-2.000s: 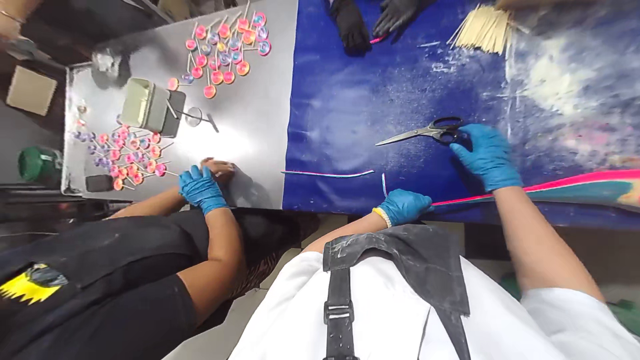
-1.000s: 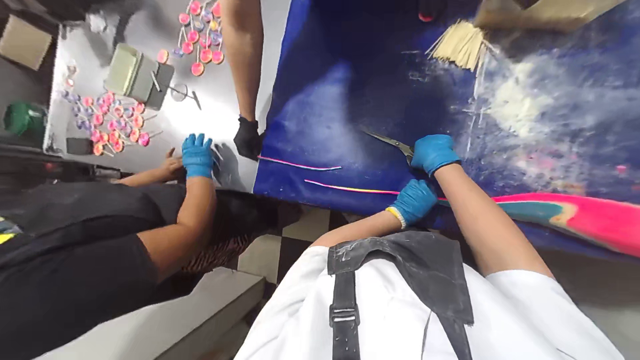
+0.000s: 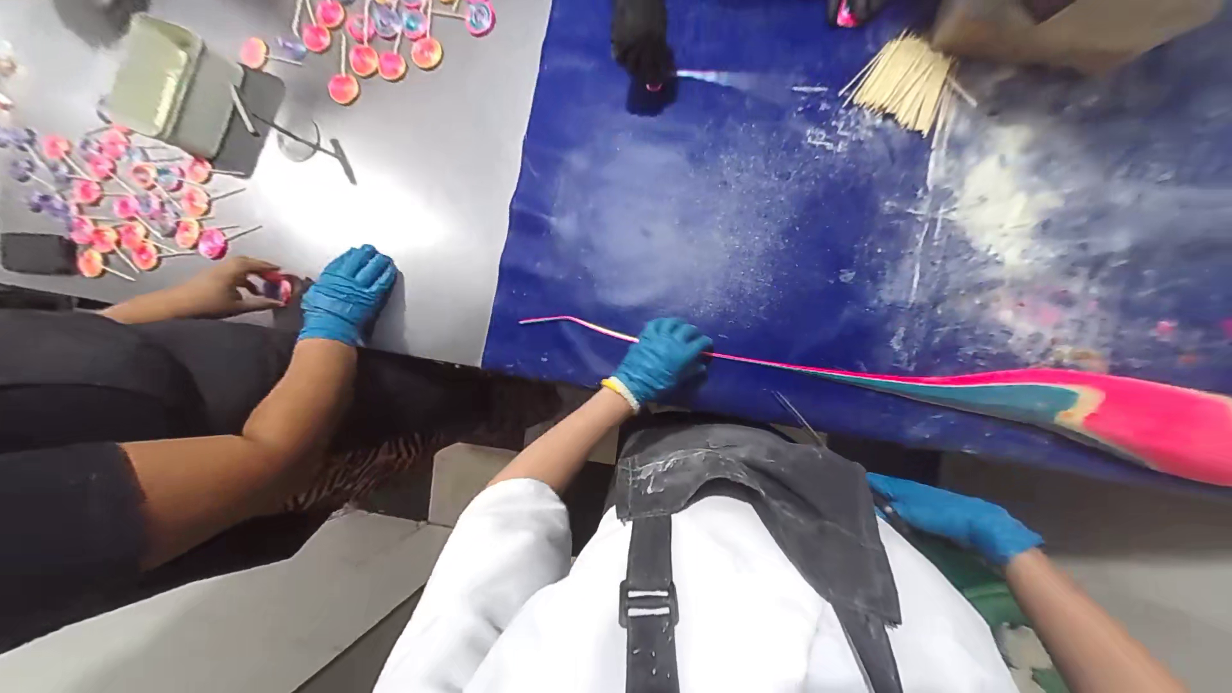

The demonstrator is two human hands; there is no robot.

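Observation:
My left hand (image 3: 662, 362), in a blue glove, is closed over the thin part of a pink, teal and cream candy rope (image 3: 1011, 390) along the front edge of the blue mat. The rope's thin end runs out to the left of my fingers and bends slightly; to the right it widens into a thick pink mass. My right hand (image 3: 953, 515), also gloved in blue, is low beside my apron, below the table edge. It holds scissors, whose slim blades (image 3: 799, 419) show past the apron; the handles are mostly hidden.
Thin sticks (image 3: 905, 85) lie in a bundle at the back of the blue mat (image 3: 674, 221). A co-worker's black-gloved hand (image 3: 645, 58) is at the back. Another co-worker's blue-gloved hand (image 3: 348, 294) is at left, near many lollipops (image 3: 125, 207) and a green-grey container (image 3: 154, 82).
My right hand has moved with the scissors from over the mat down beside my apron. The black-gloved hand has moved from the mat's left edge to its back. My left hand remains at the rope.

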